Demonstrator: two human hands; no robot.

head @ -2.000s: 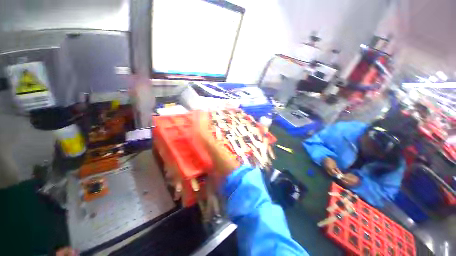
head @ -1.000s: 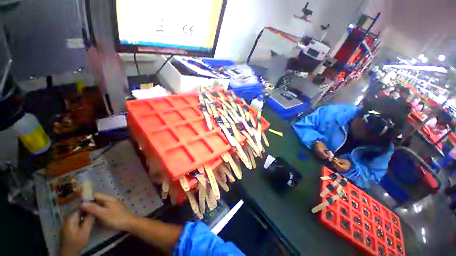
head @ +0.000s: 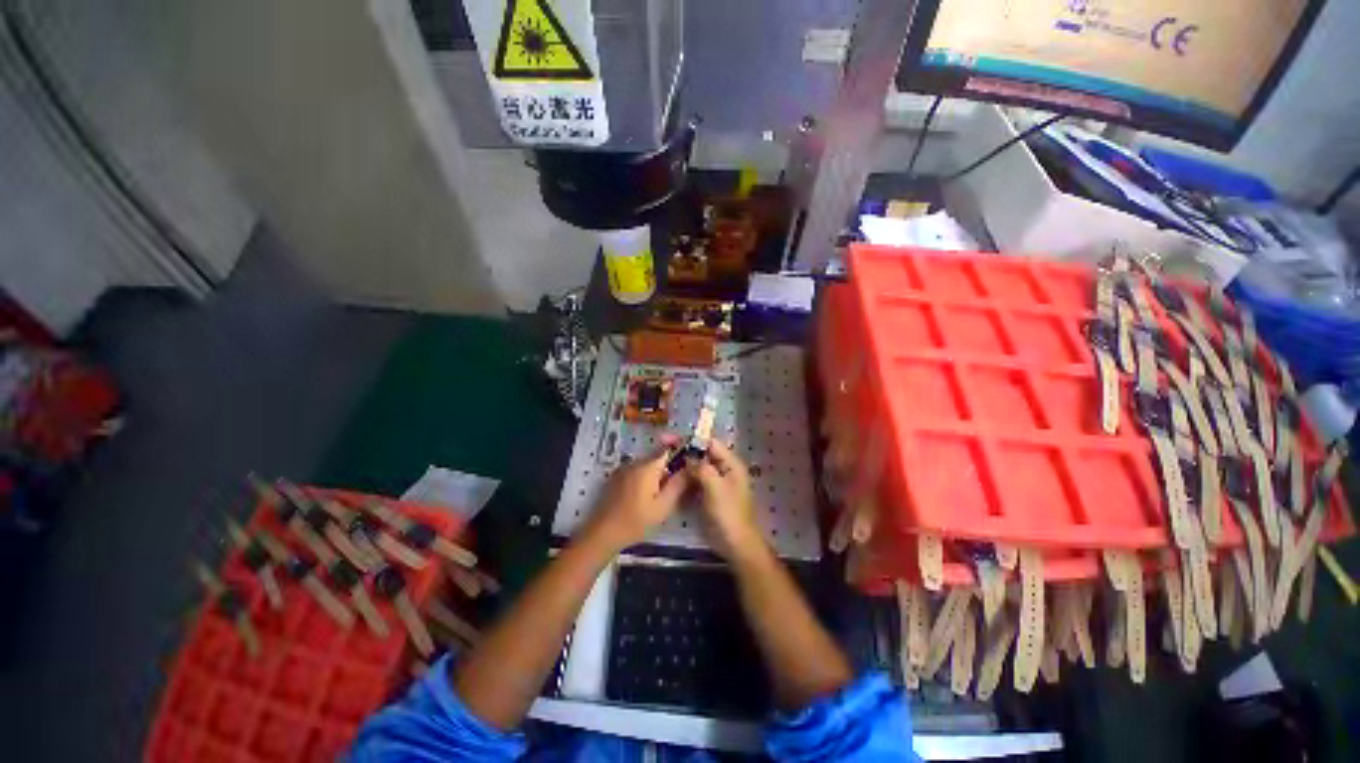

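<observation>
A watch with a small dark head and a pale beige strap is held between my two hands, above the front half of the perforated plate. My left hand grips it from the left. My right hand grips it from the right. One strap end points up and away from me. The orange-brown marking fixture with a dark centre sits on the perforated plate, behind and left of the hands. The fingers hide part of the watch.
Stacked red trays with many watches stand at right. Another red tray with watches is at lower left, beside a white paper slip. The laser head, a yellow-labelled bottle and spare fixtures are behind the plate. A keyboard is below.
The view has swung left, bringing the left tray into sight. My right hand has left the tray stack, and both hands now hold a watch over the plate.
</observation>
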